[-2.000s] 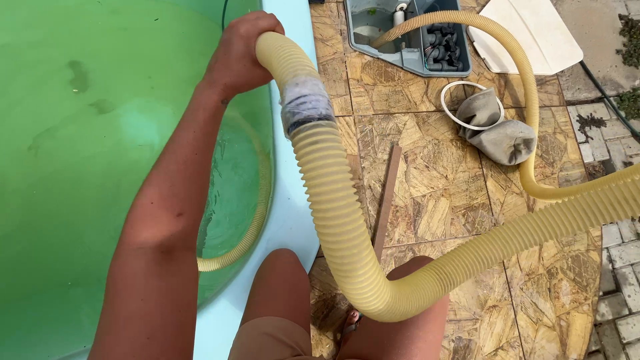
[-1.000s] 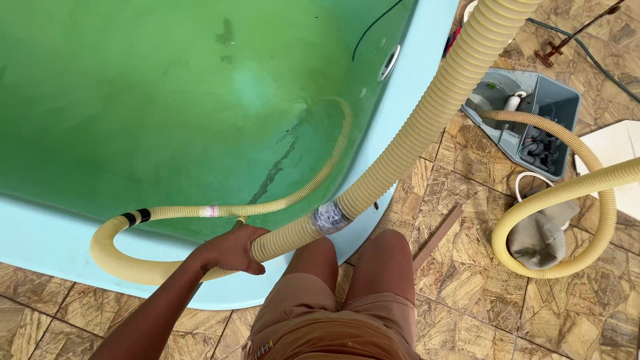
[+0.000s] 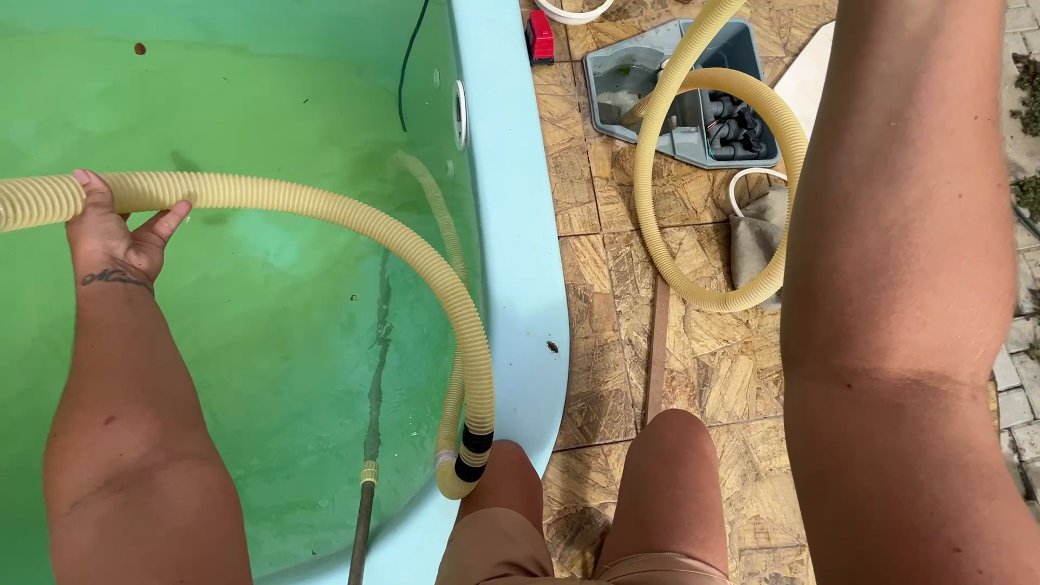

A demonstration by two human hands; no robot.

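My left hand supports a ribbed cream pool hose over the green water, palm up, with the thumb and fingers against its underside and side. From there the hose arcs right and bends down by the pool's rim, where black tape wraps it. Part of it runs under the water along the wall. My right forearm reaches up the right side, and the hand lies beyond the top edge. Another stretch of hose loops over the tiles, one end inside a grey-blue equipment box.
The light blue pool rim runs beside my knees. A dark pole slants into the water. On the tiles lie a brown strip, a grey cloth bag with a white ring, a red object and a white panel.
My left hand has moved from the hose near the rim to a stretch over the water. The black-taped part now hangs near my left knee. My right forearm has come into view.
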